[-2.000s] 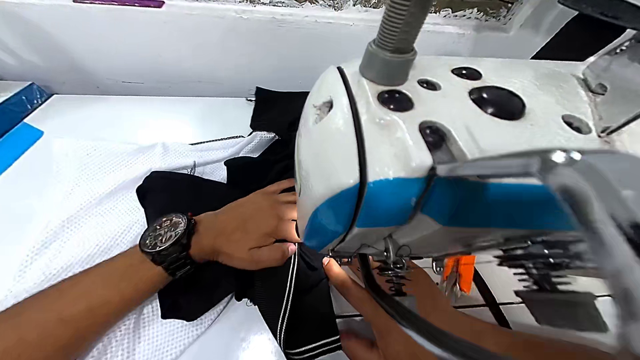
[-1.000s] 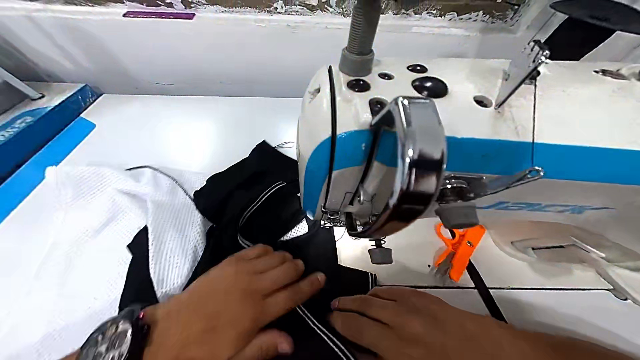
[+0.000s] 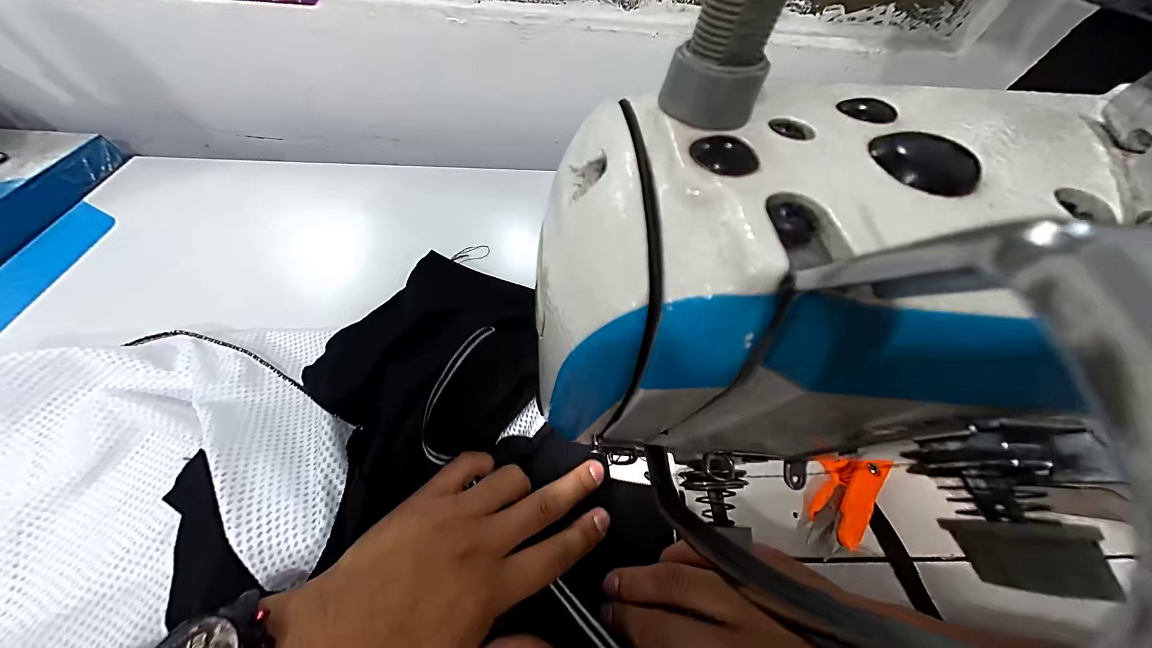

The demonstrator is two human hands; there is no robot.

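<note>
Black fabric with white piping [image 3: 396, 360] lies bunched at the left of an industrial sewing machine [image 3: 720, 297], joined to white mesh fabric [image 3: 261, 432]. My left hand [image 3: 468, 540] rests on the black fabric, fingers spread, fingertips just left of the needle area. Its wrist wears a dark watch [image 3: 216, 630]. Low in the view, my right hand [image 3: 684, 598] lies on the black fabric below the machine head, partly hidden by a dark curved bar of the machine. The presser foot is mostly hidden.
Orange-handled thread snips [image 3: 850, 504] lie on the machine bed to the right. A blue box [image 3: 54, 198] and a flat blue item [image 3: 54, 261] stand at the left on the white table [image 3: 270, 234]. A white wall [image 3: 360, 90] runs behind. A grey flexible tube [image 3: 724, 72] rises from the machine.
My left hand has moved up the black fabric, closer to the needle area, and its fingers have spread. The view has shifted nearer to the machine head.
</note>
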